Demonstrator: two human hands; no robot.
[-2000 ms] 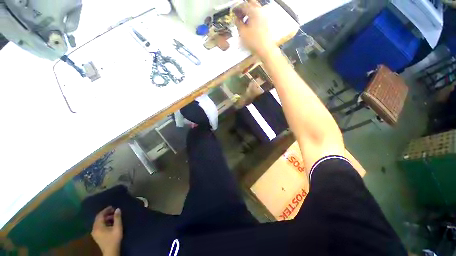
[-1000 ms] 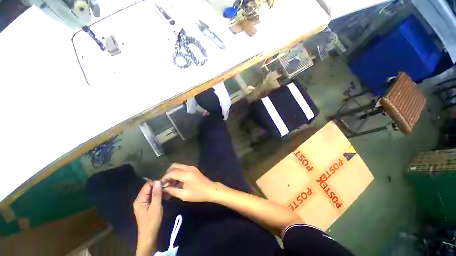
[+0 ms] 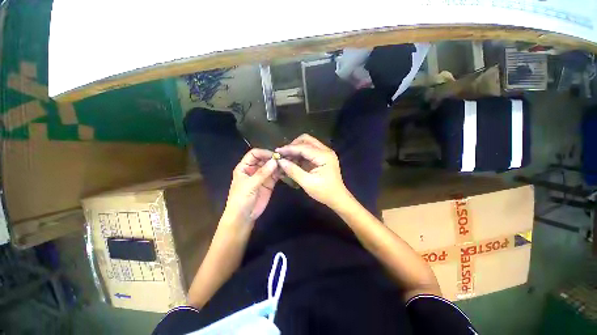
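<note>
A tiny yellowish item (image 3: 277,156) is pinched between the fingertips of both hands above the dark trousers. It is mostly hidden by the fingers, so its shape cannot be told. My left hand (image 3: 252,180) holds it from the left with thumb and finger. My right hand (image 3: 314,169) holds it from the right, thumb and fingertips meeting those of my left hand. Both hands are bare.
The white tabletop (image 3: 262,29) crosses the top. A POSTEK-taped carton (image 3: 488,262) is at right, a printed carton (image 3: 131,229) at left. A black bundle with white stripes (image 3: 488,134) lies under the table. A face mask (image 3: 245,319) hangs at the chest. Green carton sheet (image 3: 124,111) leans left.
My right hand has come from the metal cluster on the table to my left hand at the lap. The view has turned down and left, so the scissors and stool are out of view.
</note>
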